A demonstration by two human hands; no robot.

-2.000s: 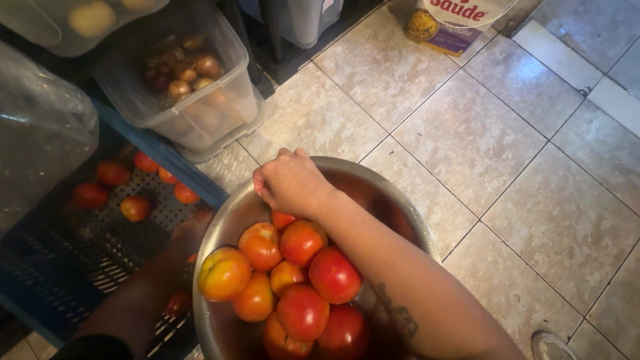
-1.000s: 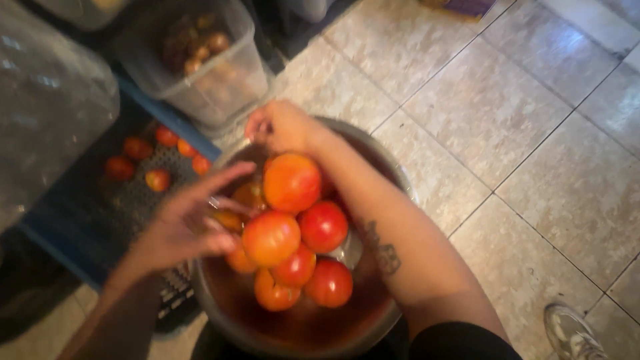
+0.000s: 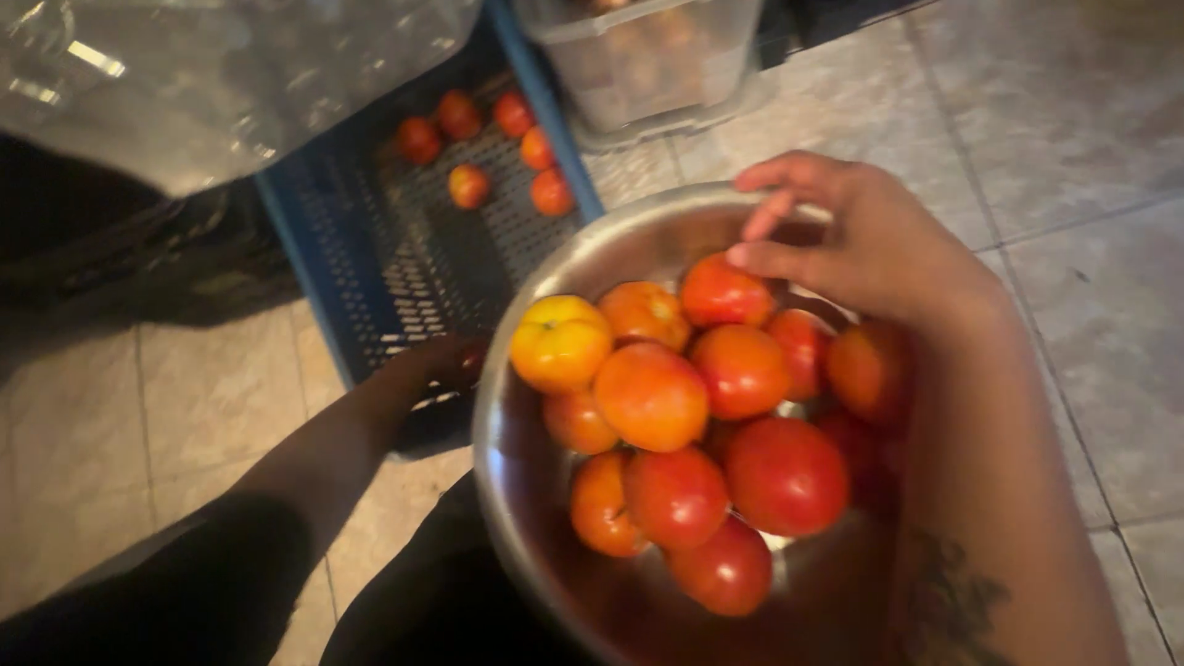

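Observation:
A round metal bowl (image 3: 504, 462) holds several red and orange tomatoes (image 3: 786, 476), with a yellow-orange one (image 3: 561, 343) near its left wall. My right hand (image 3: 832, 231) is over the far right rim, fingers parted and curved, the thumb close to or touching a red tomato (image 3: 726, 290). Its forearm crosses the bowl's right side and hides part of it. Low in the blue perforated plastic crate (image 3: 546, 83), left of the bowl, my left hand (image 3: 453, 361) is in shadow and partly behind the rim. A dark red tomato shows at its fingers; whether it is gripped is unclear.
Several tomatoes (image 3: 469, 186) lie at the crate's far end. A translucent plastic bin (image 3: 647, 83) with blurred contents stands beyond the crate. Clear plastic (image 3: 222, 83) overhangs the crate's upper left. Tiled floor (image 3: 1091, 305) extends to the right.
My left hand has moved from above the bowl down into the crate. More tomatoes are visible in the bowl than one second ago. The view has shifted closer and to the left.

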